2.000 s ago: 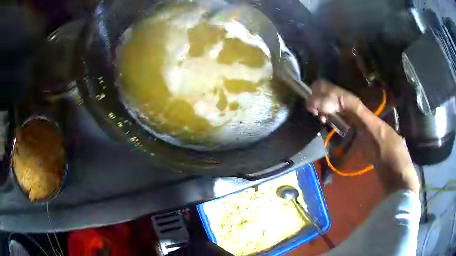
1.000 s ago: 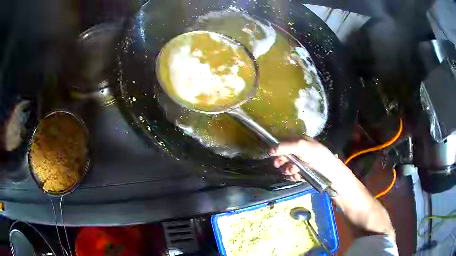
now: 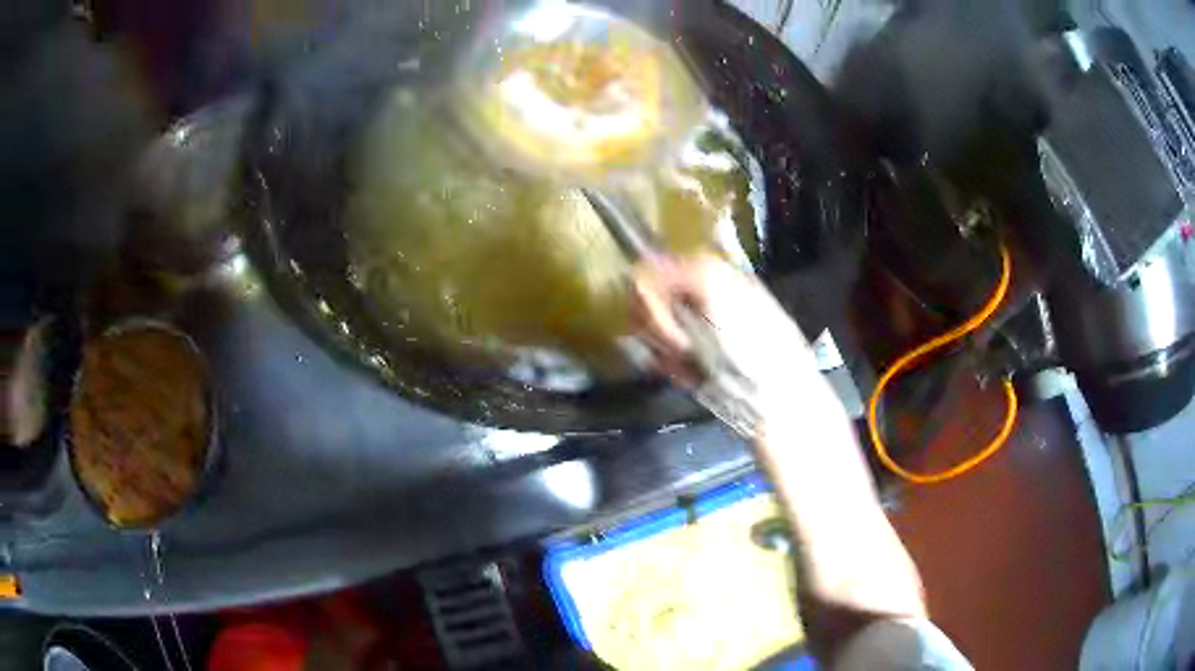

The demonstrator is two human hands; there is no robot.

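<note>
My right hand, bare and blurred, is closed around the metal handle of a spider strainer. The strainer's round mesh is over the far part of the large black wok and holds golden crumbs and white foam. Yellow frying oil fills the wok. Blur hides whether the mesh touches the oil. A wire-handled strainer heaped with golden-brown crumbs rests on the steel counter at the left. My left hand is not in view.
A blue tray with pale yellow contents and a spoon is by the counter's front edge, partly behind my forearm. A red bucket is below the counter. An orange hose curls at right. A steel bowl is left of the wok.
The spider strainer has moved from the left of the wok to its far side, with foam and golden crumbs in the mesh. My right hand has moved up and left, still gripping the handle.
</note>
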